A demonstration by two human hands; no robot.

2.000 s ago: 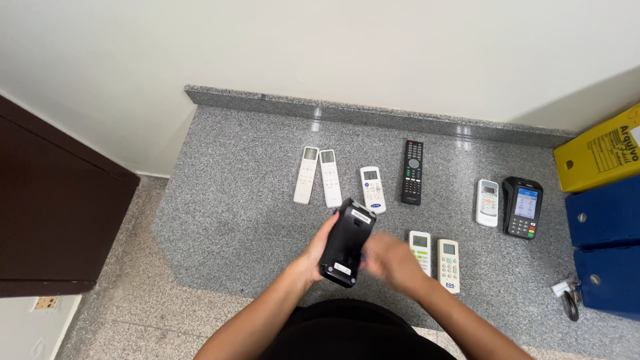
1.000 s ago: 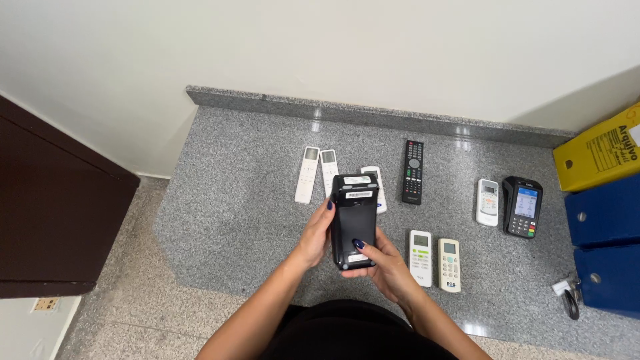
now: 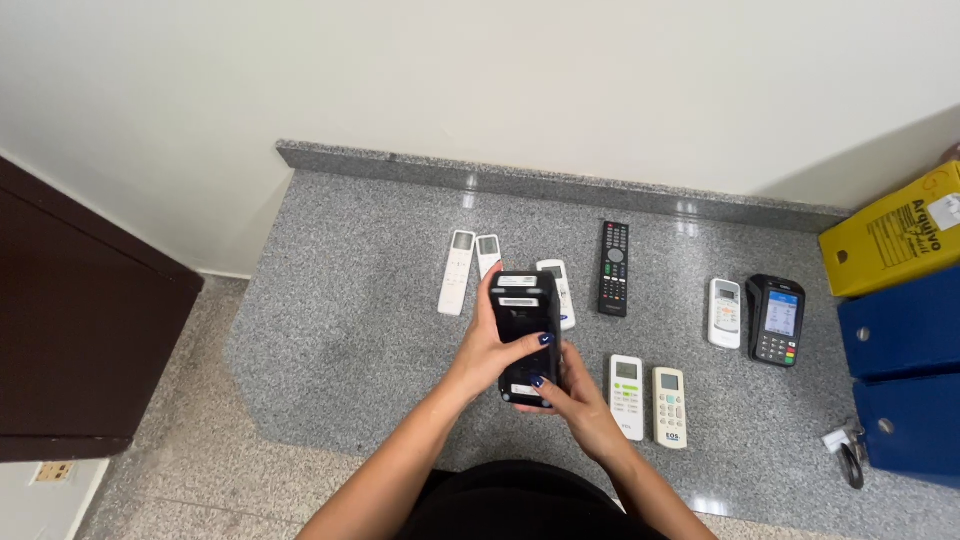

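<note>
Both hands hold a black card payment terminal (image 3: pixel 525 315), its back with several labels facing up. My left hand (image 3: pixel 484 352) grips its left side, thumb lying across the back. My right hand (image 3: pixel 577 397) holds the lower right corner, thumb on the back near the bottom. Just beyond it lie a white remote control (image 3: pixel 456 274), a second white remote (image 3: pixel 488 253) partly hidden by my left hand, and a third (image 3: pixel 566 300) partly covered by the terminal. To the right are a black remote (image 3: pixel 613 270), a white remote (image 3: pixel 626 397) and a cream remote (image 3: pixel 670 407).
Farther right on the granite counter (image 3: pixel 360 300) lie a white remote (image 3: pixel 724 313) and another card terminal (image 3: pixel 777 319), screen lit. Blue binders (image 3: pixel 900 322) and a yellow archive box (image 3: pixel 892 232) stand at the right edge, with keys (image 3: pixel 847 450) nearby. A low granite upstand (image 3: pixel 525 184) runs along the wall.
Two seconds ago my right hand was blurred beside the terminal; now it grips the lower corner. Since one second ago, my left thumb has come across the terminal's back.
</note>
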